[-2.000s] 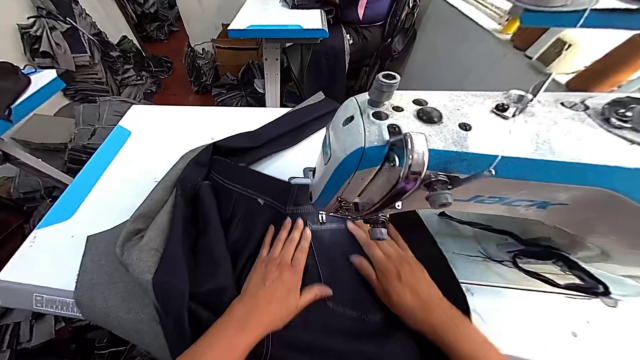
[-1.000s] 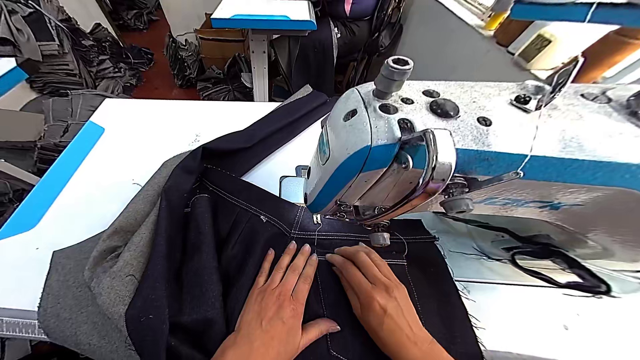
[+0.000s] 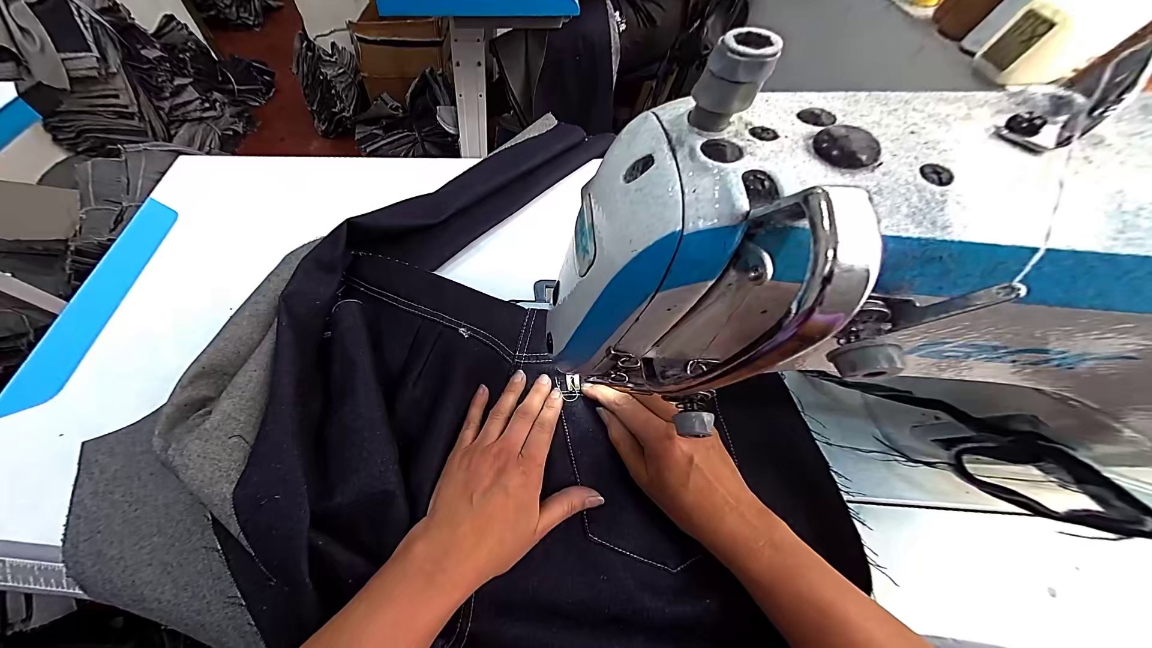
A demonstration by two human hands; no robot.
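Observation:
Dark denim trousers [image 3: 378, 432] with pale topstitching lie spread beneath the head of an industrial sewing machine [image 3: 720, 234]. My left hand [image 3: 499, 477] rests flat on the denim, fingertips just left of the presser foot [image 3: 571, 385], its thumb spread out by the stitched edge of a patch pocket [image 3: 630, 522]. At the right of the foot my right hand [image 3: 670, 450] has its fingertips pressed together against the cloth, partly hidden under the machine's head. Whether those fingers pinch the fabric cannot be made out. The needle tip is not clearly visible.
The white table [image 3: 225, 193] has a blue edge [image 3: 90, 306] at left. Stacks of dark cloth [image 3: 135, 99] lie beyond it. A black looped strap or cord [image 3: 1035, 468] hangs in front of the machine's arm. A thread runs down to the take-up lever [image 3: 954, 301].
My right hand has drawn its fingertips in close to the presser foot; a second ago they lay flatter on the denim. The trousers' position under the machine has shifted since the first frame.

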